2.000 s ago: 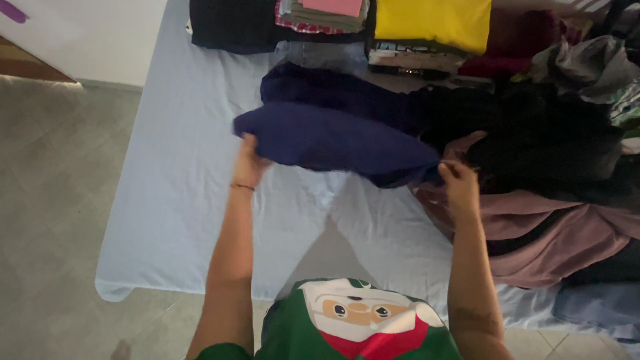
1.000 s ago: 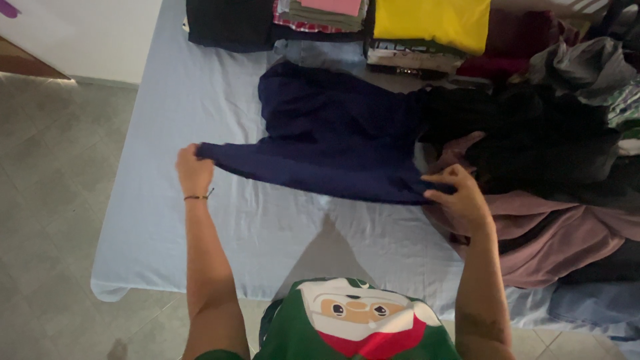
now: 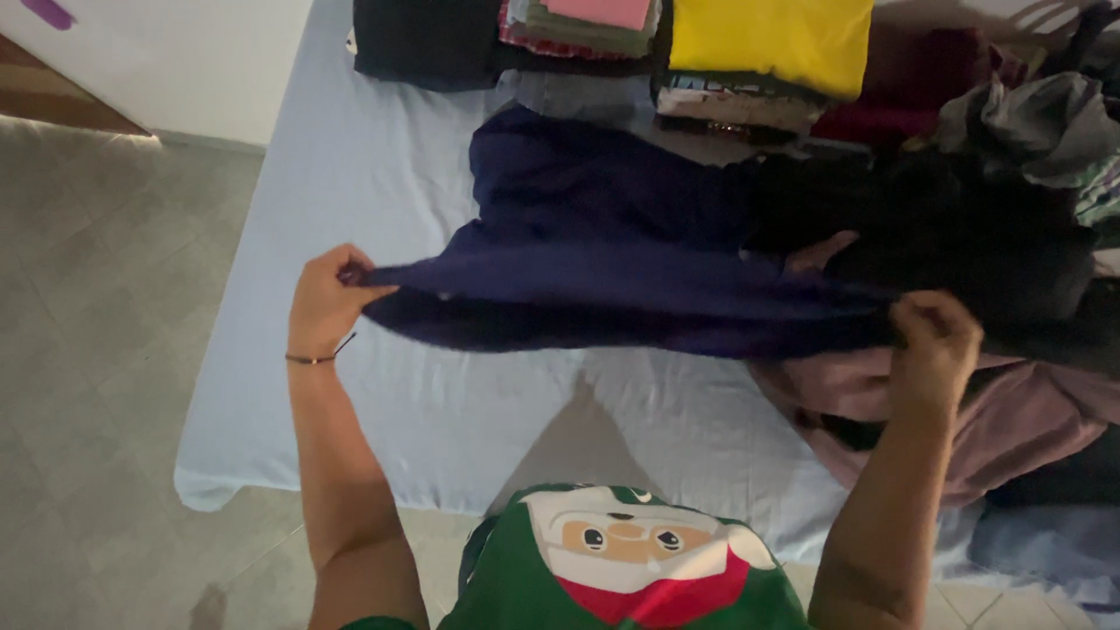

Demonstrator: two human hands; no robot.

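Observation:
A navy blue garment (image 3: pixel 595 236) is stretched sideways over the light blue bed sheet (image 3: pixel 385 394). Its near edge runs between my hands, with a darker opening showing below the lifted layer. My left hand (image 3: pixel 328 302) pinches the left corner of that edge. At the other end, my right hand (image 3: pixel 936 337) grips the right corner, above a dusty-pink garment (image 3: pixel 1032 420). The garment's far part lies on the bed, and its right side meets black clothing (image 3: pixel 927 219), where the border between them is hard to make out.
Folded stacks line the bed's far side: black clothes (image 3: pixel 424 44), a pile topped with pink cloth (image 3: pixel 604 10), and one topped with yellow cloth (image 3: pixel 770 44). Loose clothing, including a grey piece (image 3: pixel 1024 127), heaps at the right. Tiled floor (image 3: pixel 96 367) borders the bed's left edge.
My hands have moved apart, the right one outward to the right since a second ago. The garment's near edge, bunched two seconds ago, is now drawn out wider between them.

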